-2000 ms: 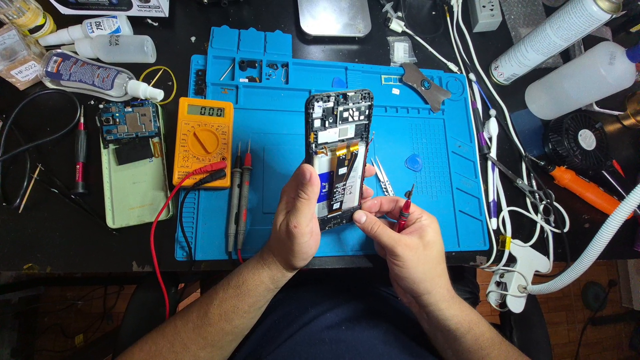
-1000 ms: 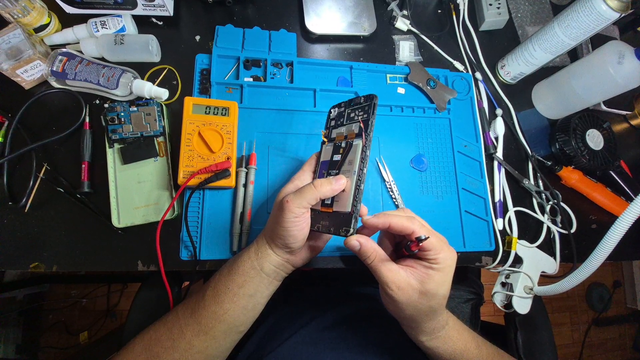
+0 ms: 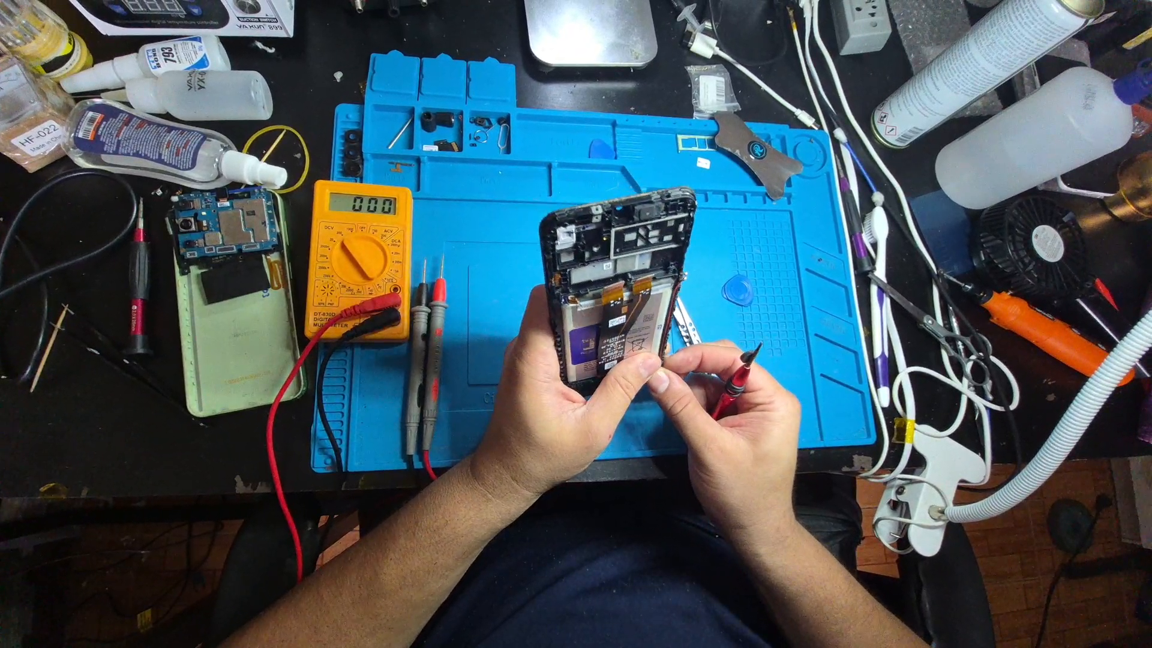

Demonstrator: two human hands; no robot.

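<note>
My left hand (image 3: 558, 405) grips an opened smartphone (image 3: 621, 261) by its lower left side, thumb across the bottom of the inner face. The phone is tilted upright above a blue silicone repair mat (image 3: 504, 360), showing its frame, battery and flex cables. My right hand (image 3: 742, 414) has a red screwdriver (image 3: 735, 385) tucked in its fingers, tip pointing up, while its thumb and index finger touch the phone's lower right edge. Metal tweezers (image 3: 686, 319) lie on the mat, partly hidden behind the phone. A blue opening pick (image 3: 738, 290) rests to their right.
A yellow multimeter (image 3: 360, 261) and its probes (image 3: 428, 360) lie on the mat's left. Further left are a green phone back cover (image 3: 243, 351) with a circuit board (image 3: 229, 225) and another screwdriver (image 3: 139, 288). Scissors (image 3: 936, 328), cables and a fan (image 3: 1035, 238) stand right.
The phone has turned from an angled pose so that its inner side faces the camera more. My left thumb has moved lower on it. Both hands still hold what they held.
</note>
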